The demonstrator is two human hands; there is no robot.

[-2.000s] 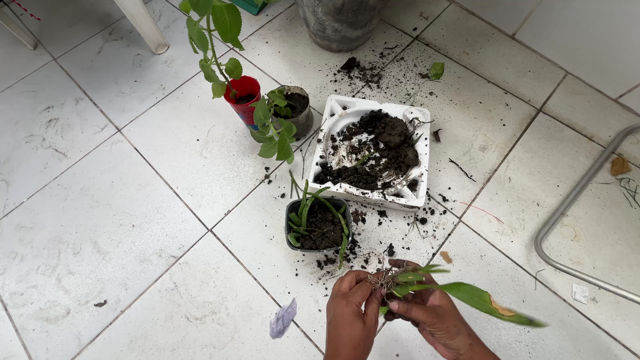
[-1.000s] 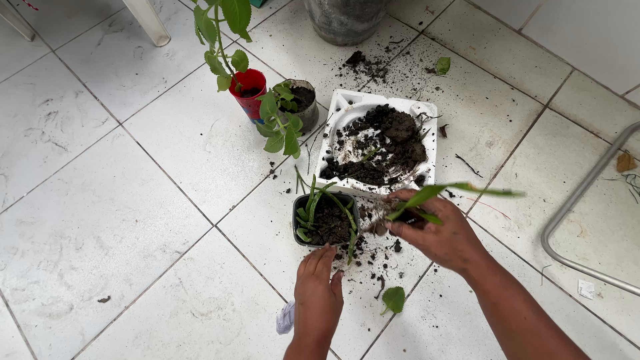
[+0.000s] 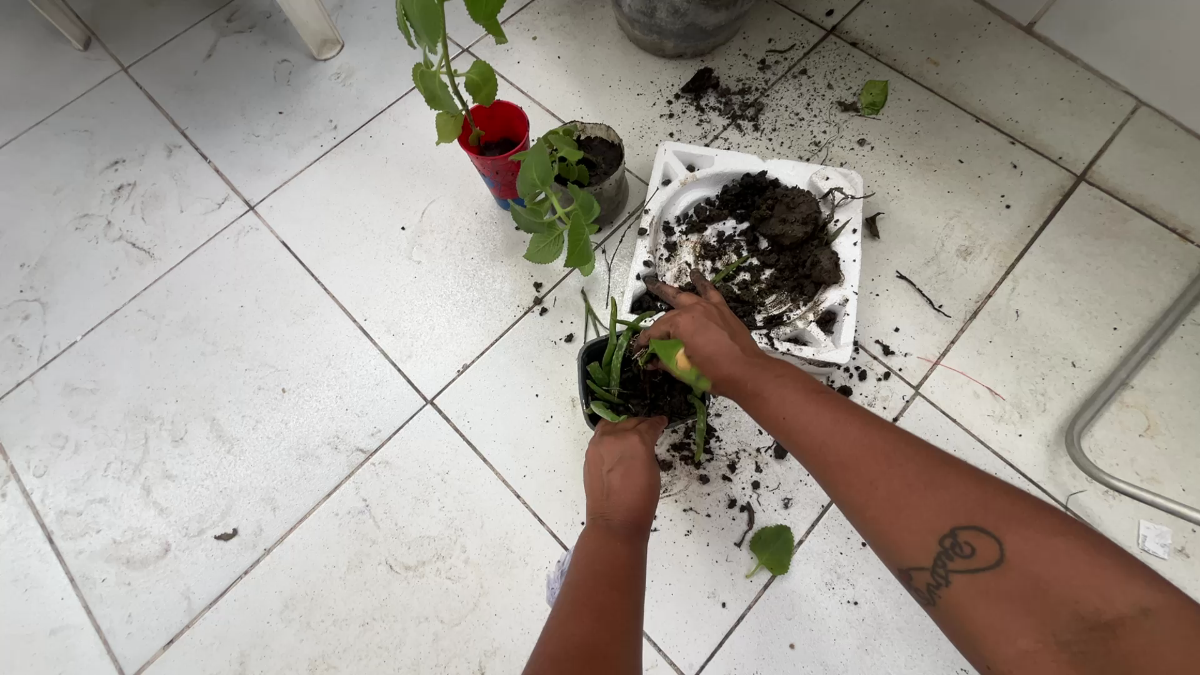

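A small dark square plastic pot (image 3: 587,375) holds dark soil and several narrow green succulent leaves (image 3: 615,359). My left hand (image 3: 626,459) is at the pot's near rim, its fingertips hidden by the rim and soil. Over the pot's right side is my right hand (image 3: 698,333), with a green leafy plant (image 3: 679,362) at its thumb side; the roots and the exact hold are hidden. Just behind and to the right lies a white styrofoam tray (image 3: 848,272) with loose dark soil (image 3: 783,220), and my right fingertips reach over its near left corner.
A red cup (image 3: 494,155) with a tall leafy plant and a cut plastic container (image 3: 611,187) with another stand behind. Nearby are a grey bucket (image 3: 680,23), a metal tube frame (image 3: 1097,450), a white chair leg (image 3: 312,28), a loose leaf (image 3: 772,549) and spilled soil (image 3: 741,478).
The right hand has moved left with the leafy plant, from beside the pot to over it. The left hand has moved to the pot's near rim. The loose leaf lay on the floor one second ago too.
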